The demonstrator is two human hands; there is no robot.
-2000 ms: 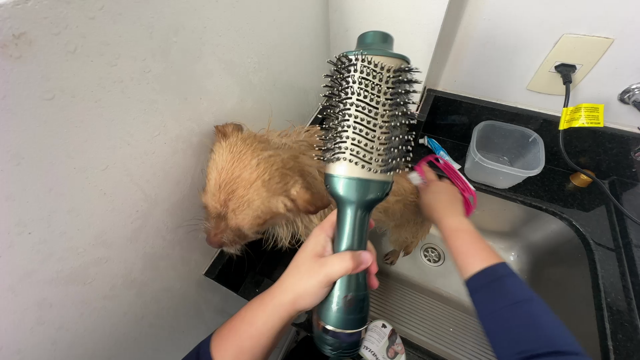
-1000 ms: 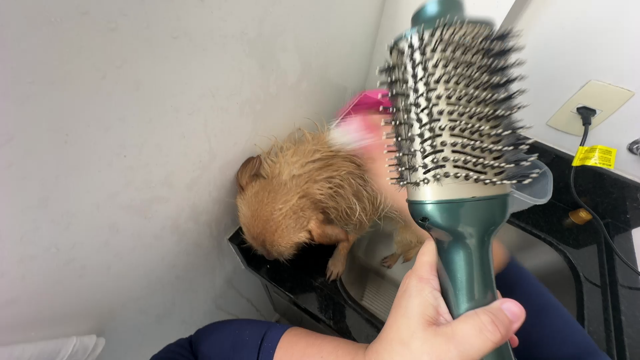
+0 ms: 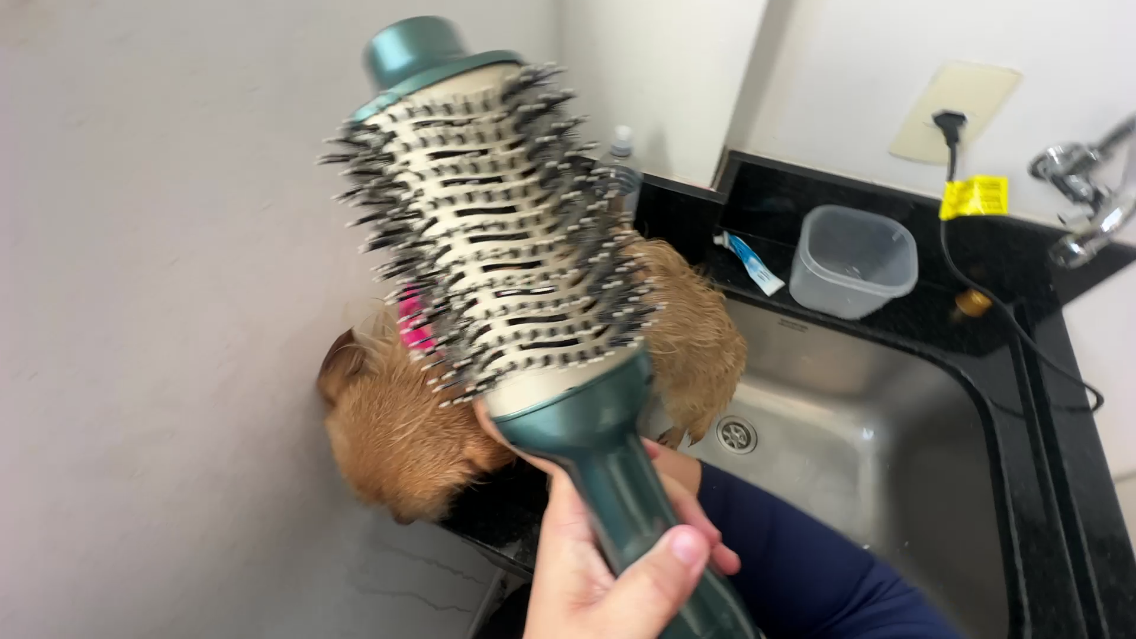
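My left hand (image 3: 621, 568) grips the green handle of a hot-air hair brush (image 3: 524, 240), whose round bristled barrel fills the middle of the view. Behind it a small tan dog (image 3: 399, 435) with damp-looking fur stands with its head low at the left, by the wall; its hindquarters are over the sink. The barrel hides much of its back. My right arm, in a navy sleeve, reaches in from the lower right; only the wrist of my right hand (image 3: 679, 470) shows behind the handle. A pink piece of a tool (image 3: 414, 319) shows beside the barrel, near the dog's neck.
The steel sink (image 3: 825, 426) is set in a black stone counter (image 3: 1047, 444). Behind it are a clear plastic tub (image 3: 852, 262), a blue-and-white tube (image 3: 753, 264) and a clear bottle (image 3: 623, 169). A black cord (image 3: 1003, 306) runs from the wall outlet; a faucet (image 3: 1087, 200) is at right.
The hot-air brush in my left hand has moved left, its barrel now tilted left over the dog. The pink tool, in my right hand two seconds ago, has moved from the sink's far edge to the dog.
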